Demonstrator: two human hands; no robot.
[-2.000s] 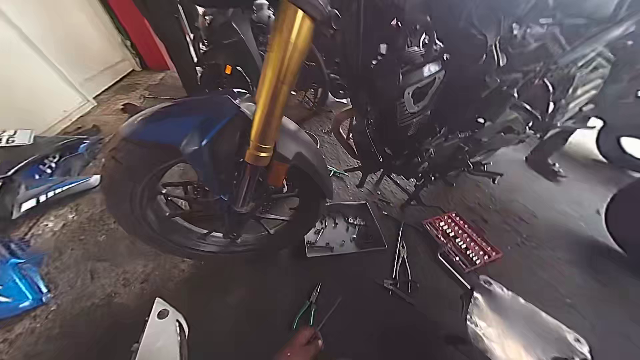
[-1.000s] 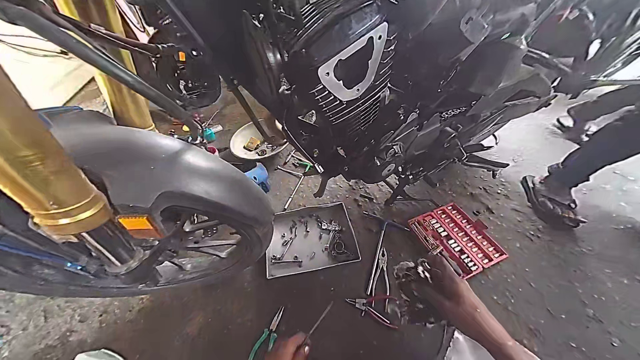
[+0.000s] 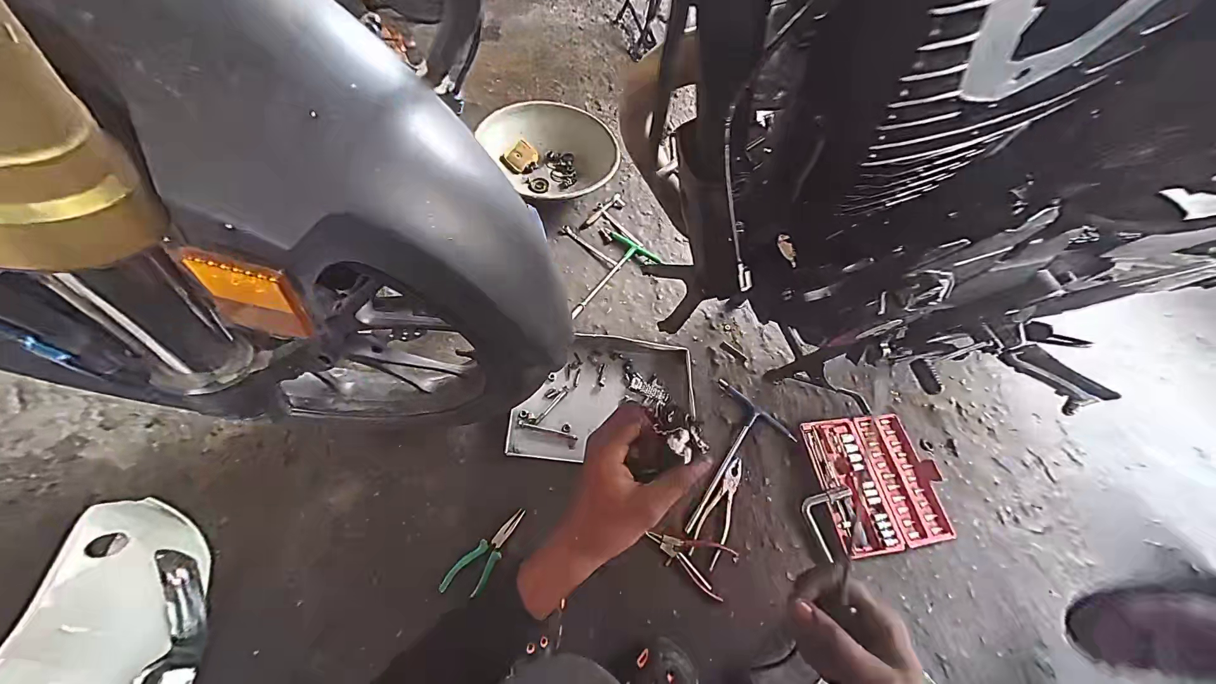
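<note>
My left hand is over the near right side of a metal tray, its fingers closed around a small dark metal part. Bolts and small fittings lie in the tray. At the lower right, my right hand grips a thin metal tool; its lower end is hidden in the fingers. This hand is just below the open red socket set. Between the hands lie red-handled pliers, longer pliers and a T-handle wrench. Green-handled needle-nose pliers lie left of my left forearm.
A motorcycle front wheel and its grey fender fill the upper left. The engine is at the upper right. Behind the tray stand a bowl of parts and a green T-handle tool. A pale panel lies lower left.
The dark part was in my right hand a second ago; now my left hand holds one over the tray. The thin tool was by my left hand and is now in my right. The view has moved closer.
</note>
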